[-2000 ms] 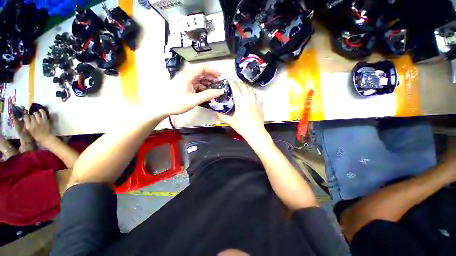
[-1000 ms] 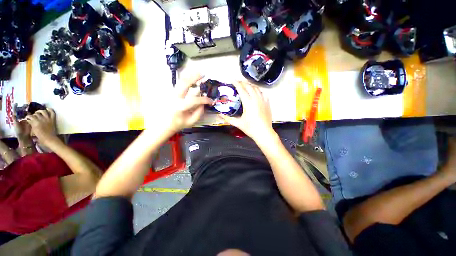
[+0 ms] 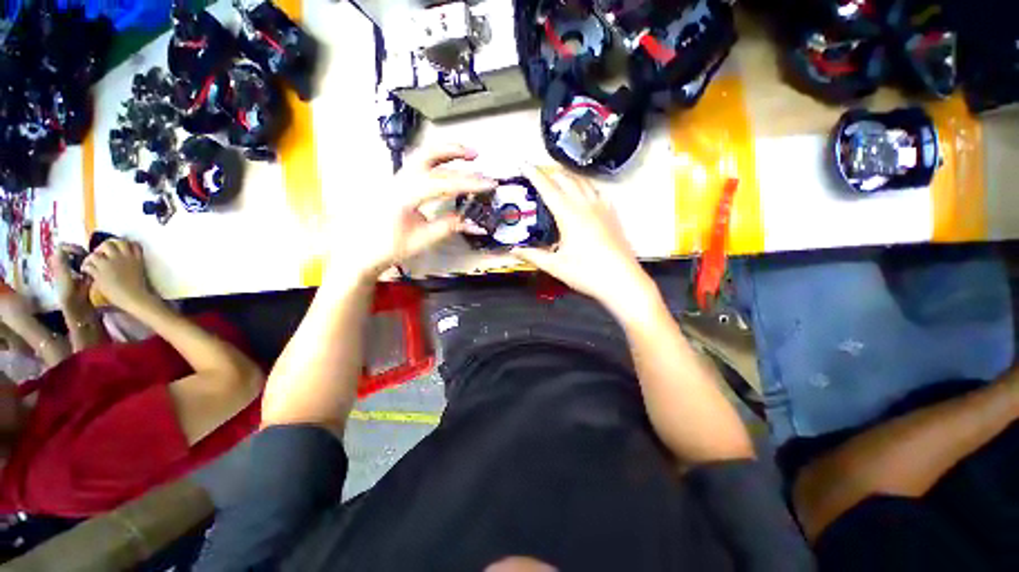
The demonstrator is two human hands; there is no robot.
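A black rounded housing with a silvery inside and a thin red strand sits at the bench's front edge. My right hand is wrapped around its right side and holds it. My left hand is at its left side, with the fingertips pinching a small dark part at the housing's left rim. Whether that part is inside the shell or just over its rim is hard to tell.
A grey metal box stands behind my hands, with a black cable and plug beside it. Part-built units crowd the back. A red-handled tool lies at the front edge on orange tape. Another unit is at right. People sit on both sides.
My left hand has moved from over the housing to its left side, uncovering the silvery inside. My right hand keeps its hold. The view has shifted slightly.
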